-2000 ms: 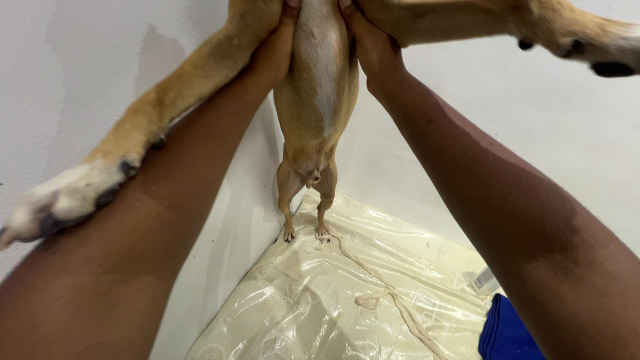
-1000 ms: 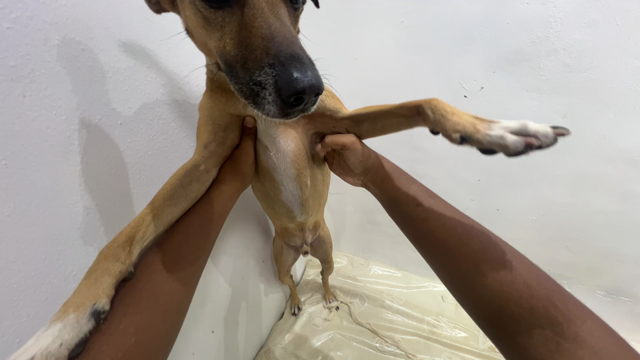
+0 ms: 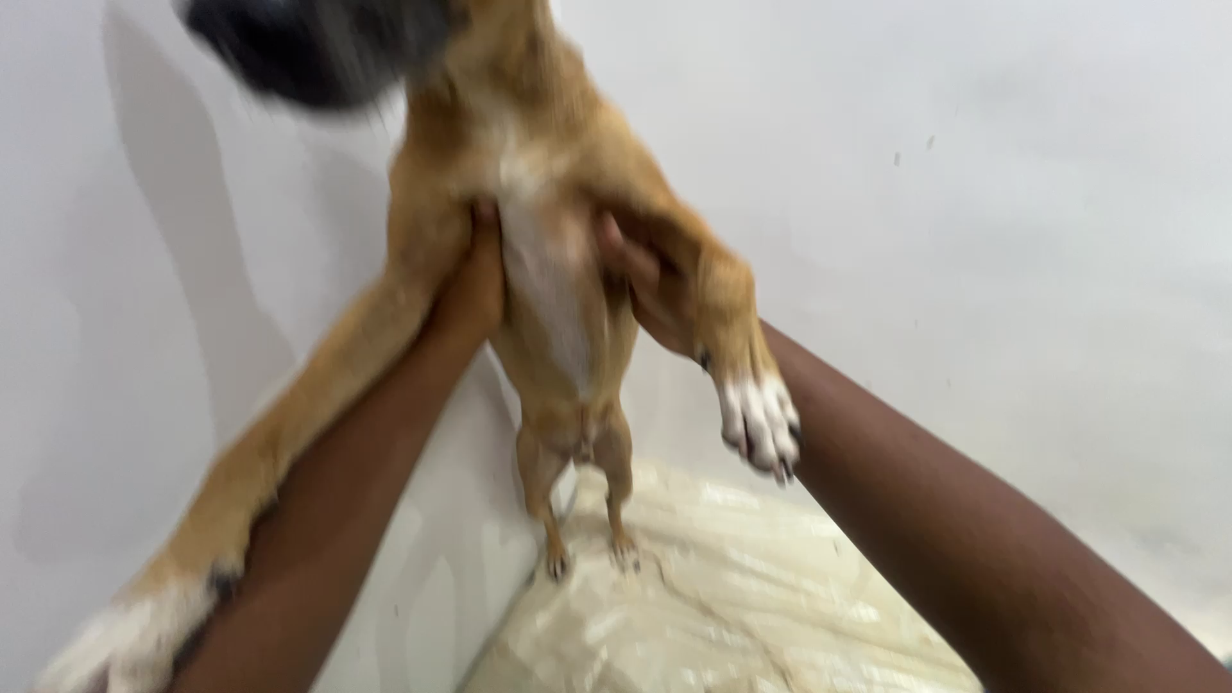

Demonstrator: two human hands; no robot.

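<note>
A tan dog with a white chest stripe (image 3: 549, 279) is held upright, its hind paws on a glossy cream plastic sheet. My left hand (image 3: 478, 265) grips the dog's side under the foreleg at the left; its thumb shows against the chest, and the other fingers are hidden. My right hand (image 3: 645, 279) holds the opposite side under the other foreleg, partly covered by that leg. One foreleg (image 3: 318, 395) lies along my left forearm. The other foreleg bends down, its white paw (image 3: 760, 423) against my right forearm. The dark muzzle (image 3: 327, 48) is blurred at the top left.
White walls (image 3: 914, 241) meet in a corner behind the dog, and shadows fall on the left one. The cream plastic sheet (image 3: 616, 635) lies wrinkled below, with a thin cord (image 3: 717, 616) on it.
The dog's muzzle has moved to the left. The foreleg at the right, stretched outward one second ago, now hangs bent over my right forearm. Both hands still hold the dog.
</note>
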